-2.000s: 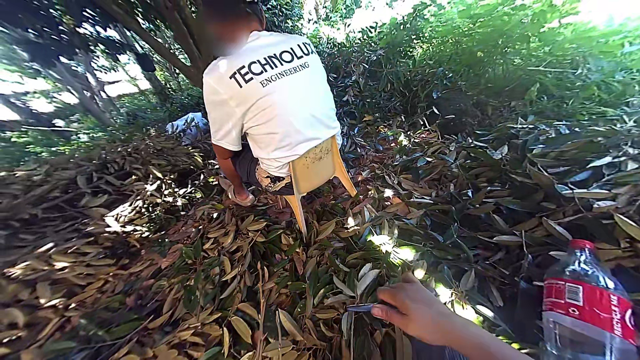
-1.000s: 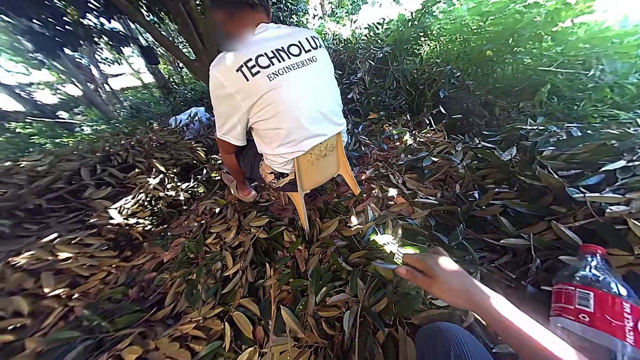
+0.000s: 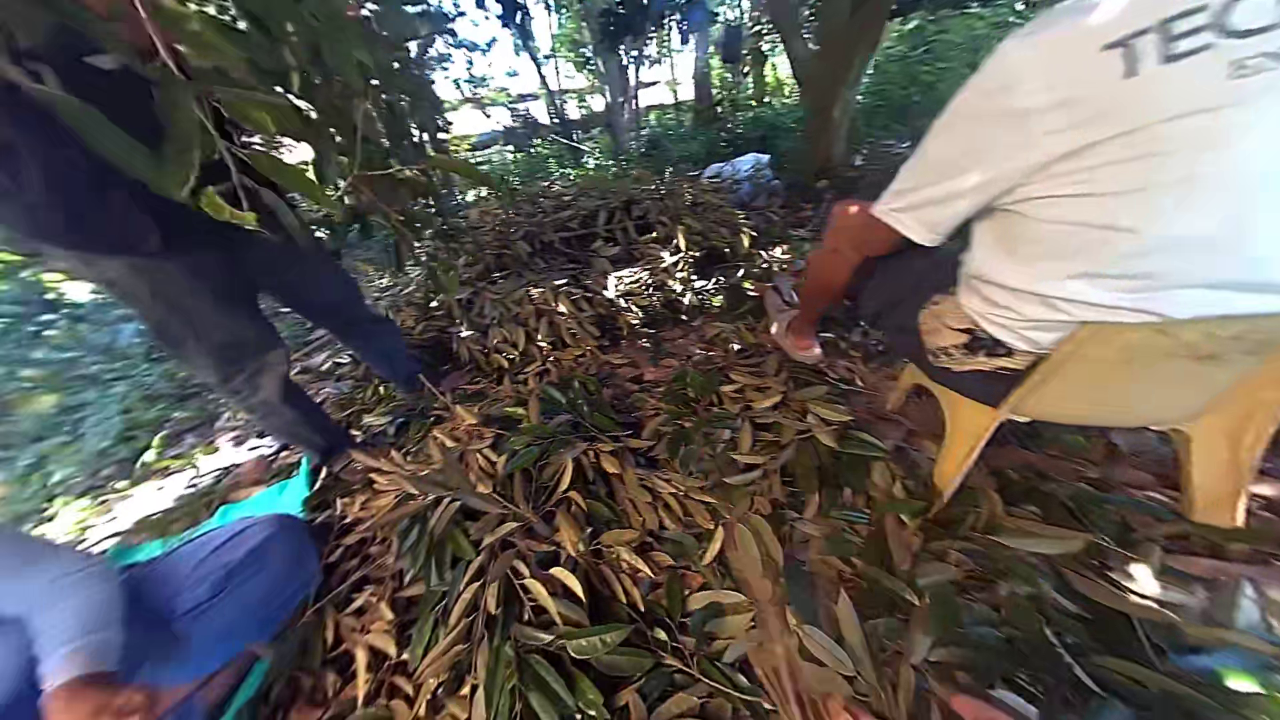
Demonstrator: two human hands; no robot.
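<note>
A blurred, skin-toned patch at the bottom edge, right of centre, may be part of my right hand; whether it grips anything cannot be made out. My left hand does not show. Just above that patch stand blurred brownish leaves (image 3: 765,620). Cut leafy branches (image 3: 600,640), with green and brown leaves, cover the ground in front of me. A blue blurred thing (image 3: 1225,665) lies at the lower right edge.
A person in a white shirt (image 3: 1080,180) sits on a yellow plastic chair (image 3: 1150,375) at right. Dark-trousered legs (image 3: 270,320) of a standing person and a seated person's blue trousers (image 3: 230,590) are at left. A whitish bundle (image 3: 742,175) lies near a tree trunk (image 3: 835,90).
The view has swung left, bringing two more people into sight. The red-capped bottle and my outstretched right arm, both seen earlier, are out of view or cut off.
</note>
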